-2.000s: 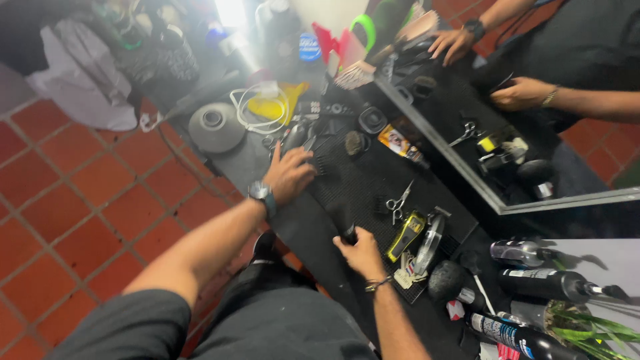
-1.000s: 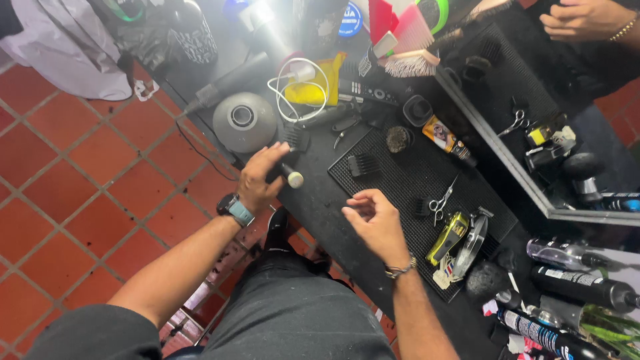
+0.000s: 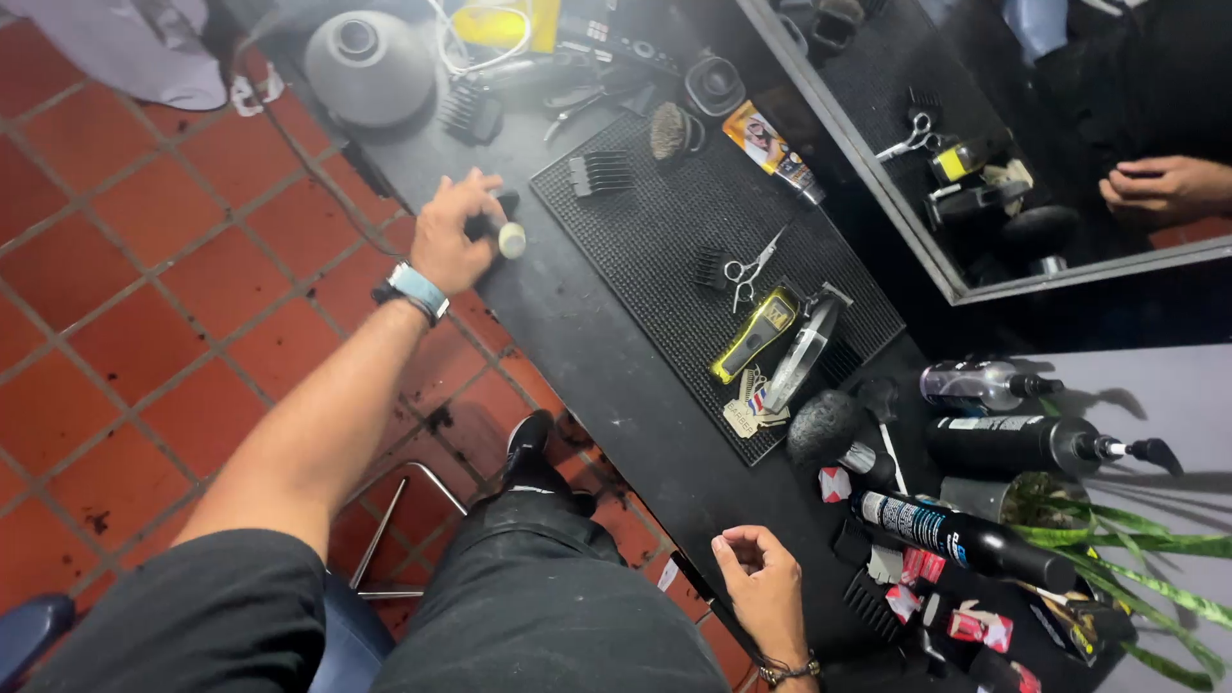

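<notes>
Near the table's front edge, my left hand has its thumb and fingers around a small dark tool with a pale round end; the palm hides part of it. Lower right, my right hand is half curled above the table edge with nothing seen in it. Between the hands lies a black ribbed rubber mat. It bears a black clipper guard comb, scissors, a yellow-and-grey hair clipper, a silver trimmer and a round bristle brush.
A grey dome-shaped object, a white cable and another guard comb are at the upper left. A framed mirror borders the back. Pump bottles, a black spray can and a plant crowd the right.
Two seconds ago my right hand held a black tool over the mat; now nothing shows in it, and it has moved back to the table edge. The view has shifted and turned.
</notes>
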